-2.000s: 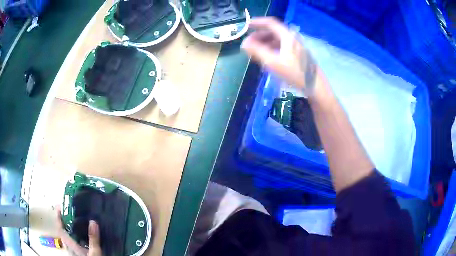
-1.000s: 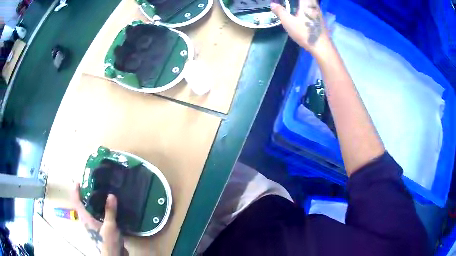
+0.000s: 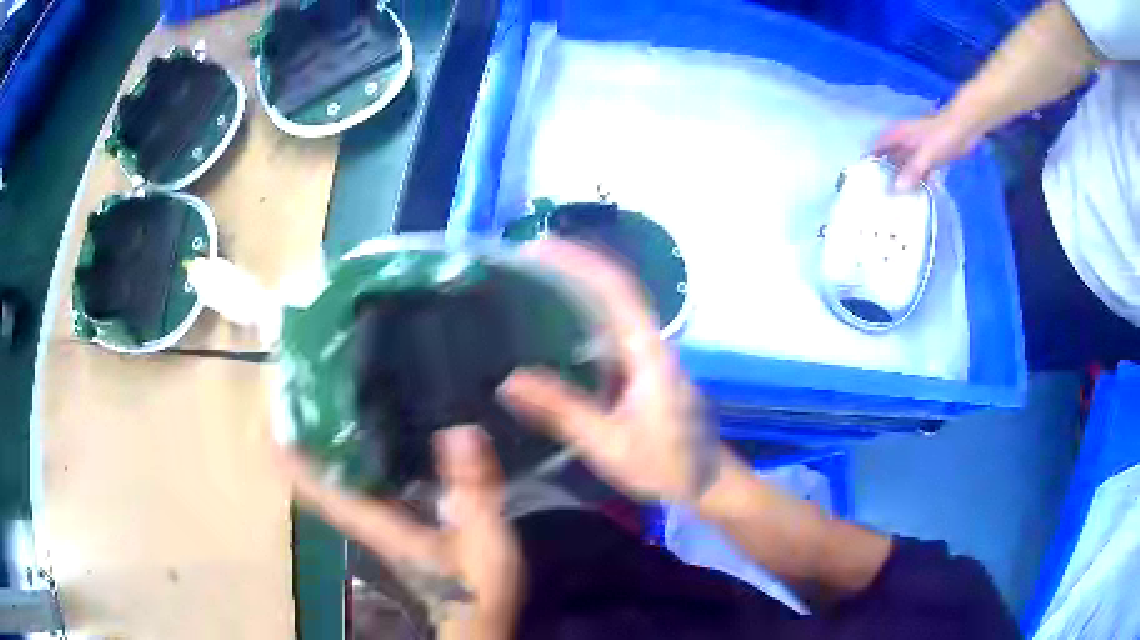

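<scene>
A green shell [image 3: 313, 375] with a black insert [image 3: 425, 363] in it is held up between both my hands, blurred by motion. My left hand [image 3: 438, 525] grips its lower left side, thumb over the insert. My right hand [image 3: 625, 388] grips its right side, fingers along the rim and thumb over the insert. A white glue bottle [image 3: 231, 290] lies on the cardboard, beside another green shell [image 3: 138, 269] and partly behind the held one.
Two more green shells [image 3: 181, 119] [image 3: 331, 63] sit at the bench's far end. The blue tote [image 3: 800, 381] at right has a white liner [image 3: 738, 138] and a green shell [image 3: 663, 269]. Another person's hand [image 3: 931, 144] touches a silver-white shell [image 3: 875, 244] there.
The shell under my left hand has been lifted off the cardboard and moved right. My right hand has come back and taken hold of it. Another person's hand and a silver-white shell have appeared at the tote.
</scene>
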